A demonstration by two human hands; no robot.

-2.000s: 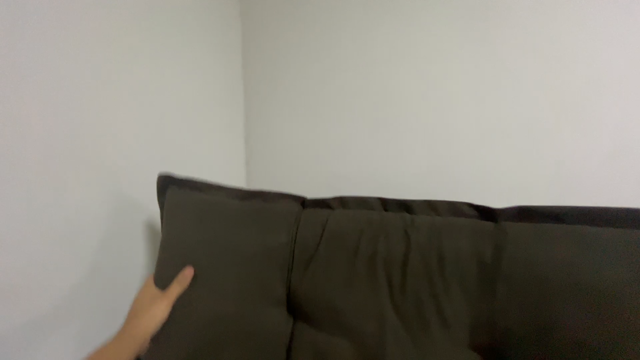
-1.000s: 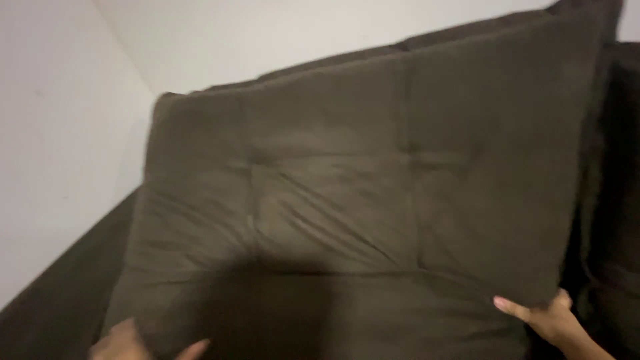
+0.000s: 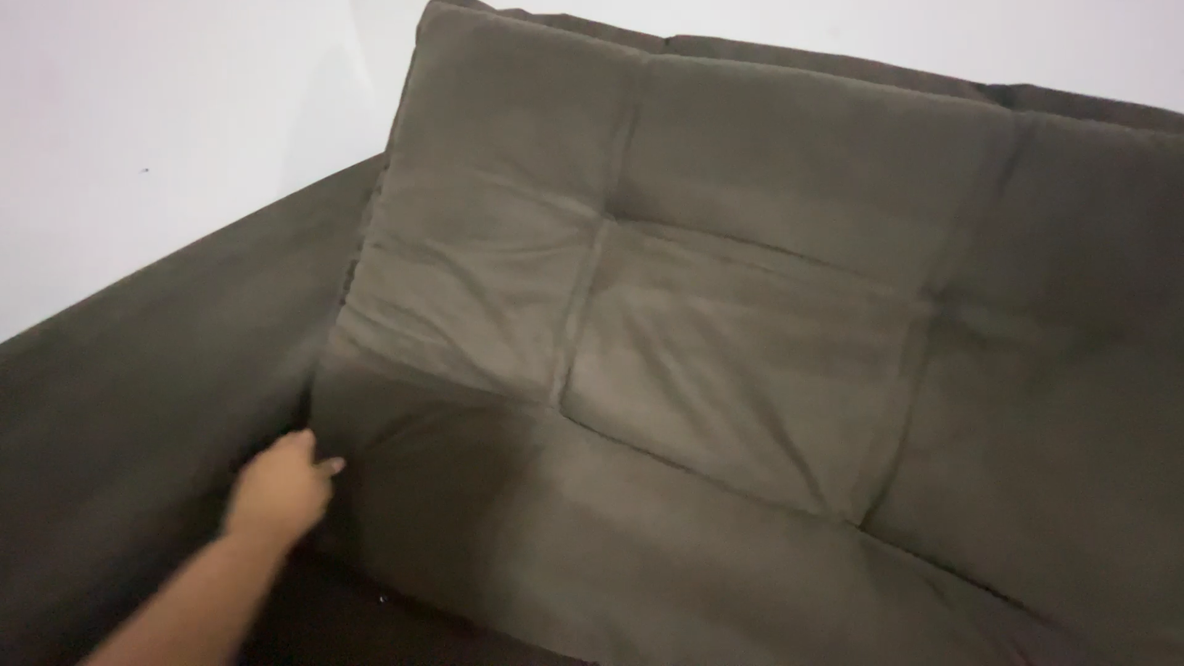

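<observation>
A large dark grey-brown tufted cushion leans tilted against the back of a sofa, with stitched seams and creases across its face. At its lower left edge is my left hand, the thumb over the front of the cushion and the fingers curled at the edge, partly hidden and slightly blurred. The hand sits between the cushion and the sofa's side. My right hand is out of the frame.
The dark sofa arm slopes along the left side. Behind the sofa stands a pale wall. Below the cushion's bottom edge lies a dark seat area.
My right hand, at the cushion's lower right one second ago, has left the view. The left hand is now at the cushion's left edge. The view has shifted considerably.
</observation>
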